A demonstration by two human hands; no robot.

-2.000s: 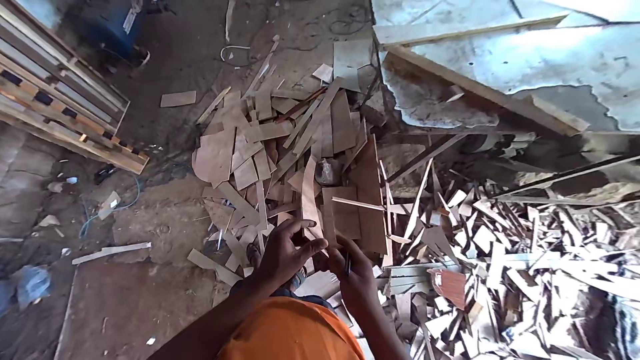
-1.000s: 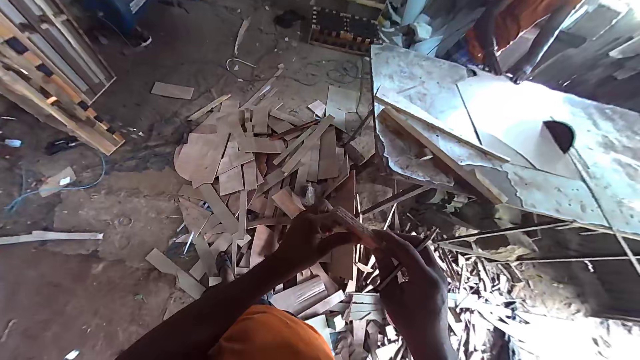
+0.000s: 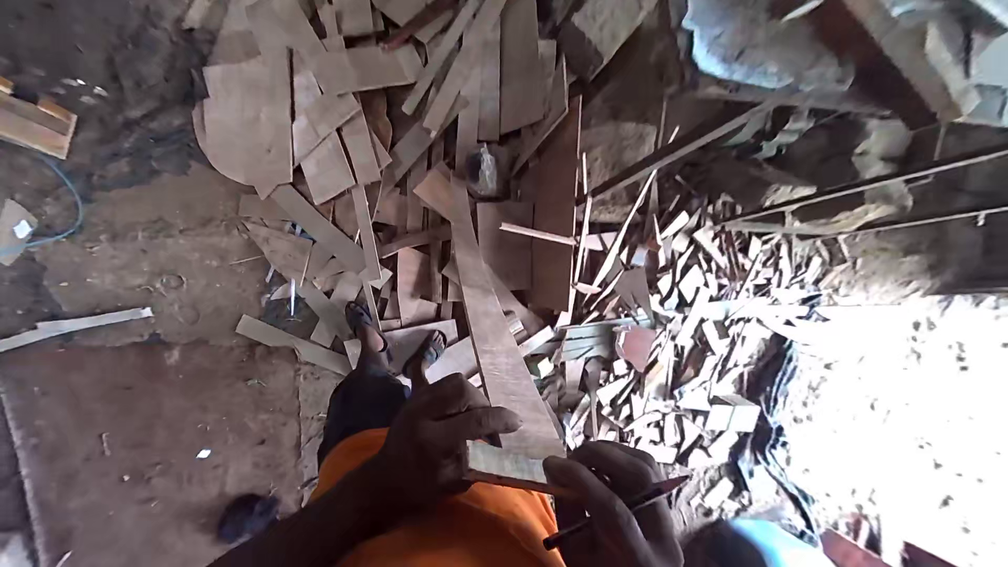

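Low over the orange shirt, my left hand (image 3: pixel 445 429) grips one end of a short wood piece (image 3: pixel 508 463), thumb and fingers at its edge. My right hand (image 3: pixel 618 496) holds the other end, with a dark pencil-like stick (image 3: pixel 614 512) lying across its fingers. Just beyond both hands is the wide end of a long, tapering thin wood strip (image 3: pixel 504 354), which stretches away over the scrap pile. Whether a hand touches this strip cannot be told. The palms and some fingertips are hidden.
Flat wood offcuts (image 3: pixel 248 118) cover the ground ahead around a small clear-looking object (image 3: pixel 486 169). Narrow scraps (image 3: pixel 677 346) are heaped at right. My sandalled feet (image 3: pixel 425 352) stand among offcuts. Long bars (image 3: pixel 866 197) cross the upper right.
The view has swung downward, and the other person's arms at the table are out of sight. Both hands are lower in the frame, with the short piece between them.
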